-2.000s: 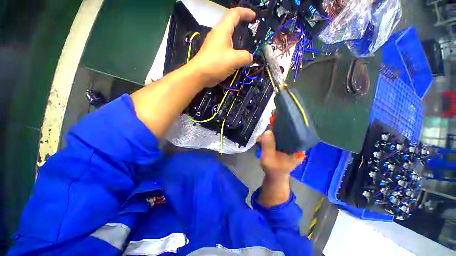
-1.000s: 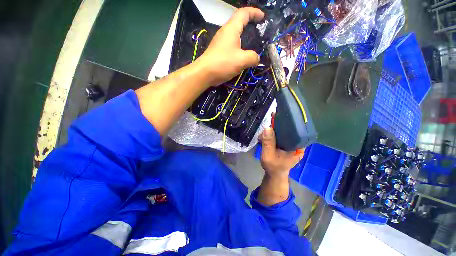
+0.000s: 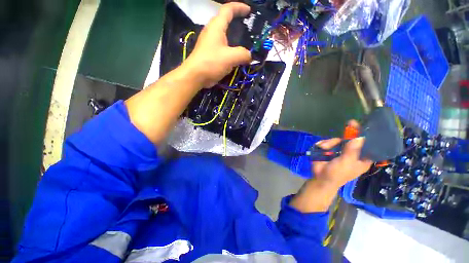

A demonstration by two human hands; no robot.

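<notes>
My left hand (image 3: 213, 51) holds a small black module (image 3: 252, 32) with shiny metal bits and a bright blue component at its edge. It is above the large black housing (image 3: 257, 105), which has yellow wires looped over it. My right hand (image 3: 334, 164) is closed around the grey-blue soldering gun (image 3: 381, 134) with an orange trigger, out to the right and away from the module. The gun is slightly blurred. Its slim metal front points up beside a dark curved stand (image 3: 355, 85).
Blue lead wires (image 3: 307, 49) and brown lead wires (image 3: 284, 38) lie behind the module. A clear plastic bag (image 3: 360, 20) is at the upper right. Blue bins (image 3: 419, 49) stand right. A tray holds rows of modules (image 3: 419, 174). Bubble wrap (image 3: 198, 139) is under the housing.
My right hand has swung the soldering gun to the right, away from the module. My left hand still holds the module and its blue component now shows clearly.
</notes>
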